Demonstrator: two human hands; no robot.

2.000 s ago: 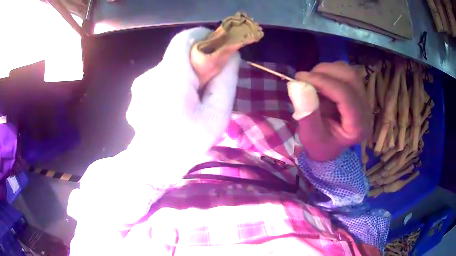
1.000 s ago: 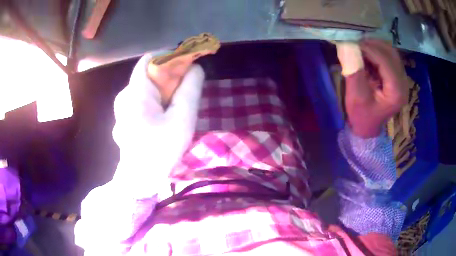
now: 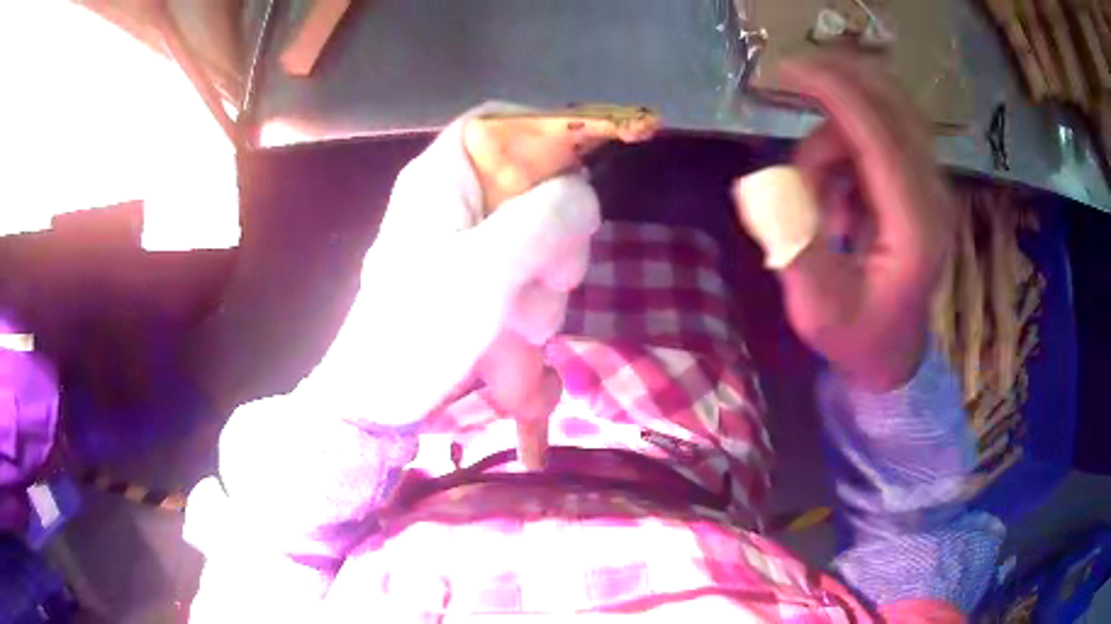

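Observation:
The tan doll leg [image 3: 521, 152] is held over the checked apron, its foot end pointing right, with small dark marks along its upper edge. Its blunt stub shows below the glove. My left hand [image 3: 487, 262], in a glare-whitened glove, is closed around the leg. My right hand [image 3: 867, 232] is blurred, to the right of the leg and apart from it. Its thumb and fingers are apart, and no stick shows in it. A cream finger cot [image 3: 780, 217] covers one digit of my right hand.
A cardboard pad [image 3: 908, 63] with small white pieces [image 3: 850, 24] lies on the grey metal table [image 3: 512, 55]. A blue bin [image 3: 1058, 354] of legs [image 3: 993, 317] stands at right. More legs [image 3: 1060, 55] lie on the table at upper right. Glaring equipment is at left.
The stick seen in my right hand two seconds ago no longer shows. That hand moved right to the cardboard, then slightly back left. The foot has turned, and the leg's stub now shows.

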